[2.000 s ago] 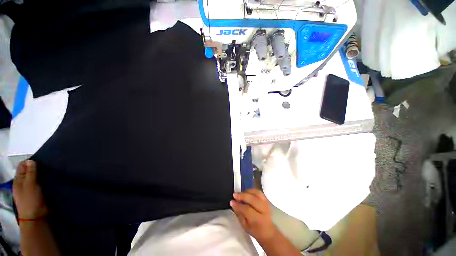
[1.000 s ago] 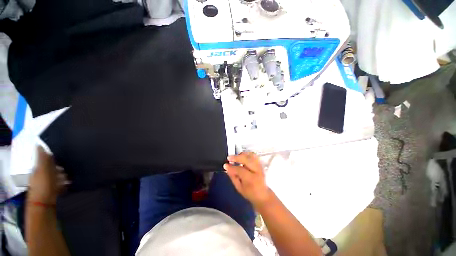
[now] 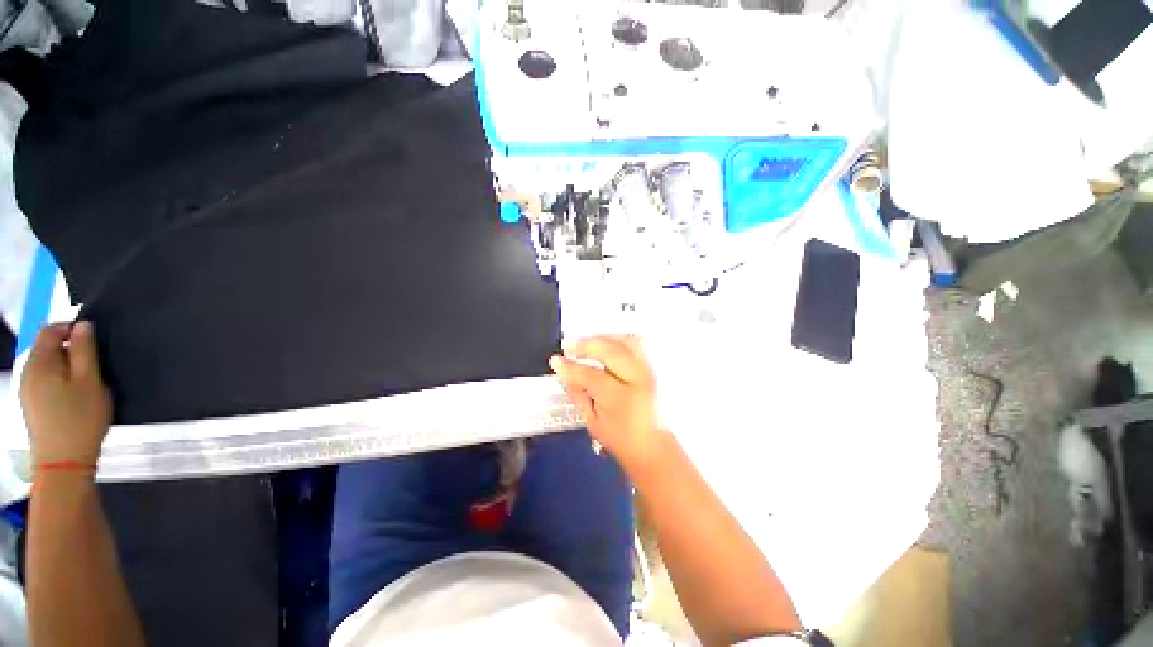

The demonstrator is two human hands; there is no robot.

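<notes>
A large black panel (image 3: 329,266) lies on the white table (image 3: 341,427), its right edge running to the presser foot area (image 3: 565,234) of the overlock machine (image 3: 670,95). My right hand (image 3: 607,386) pinches the panel's lower right corner, where the black meets white. My left hand (image 3: 70,392) is at the panel's lower left edge, fingertips on the cloth; whether it grips or only rests there I cannot tell. The fabric under the presser foot is too small to make out.
A black phone (image 3: 826,301) lies right of the machine, with a striped spool (image 3: 866,172) behind it. White cloth (image 3: 797,468) spreads at the right below the phone. More white cloth (image 3: 986,126) hangs at the upper right. Grey-white bundles (image 3: 411,28) are behind the panel.
The panel's lower edge has moved up toward the machine, uncovering the table's front edge with ruler marks and my lap. Both hands have moved forward with it.
</notes>
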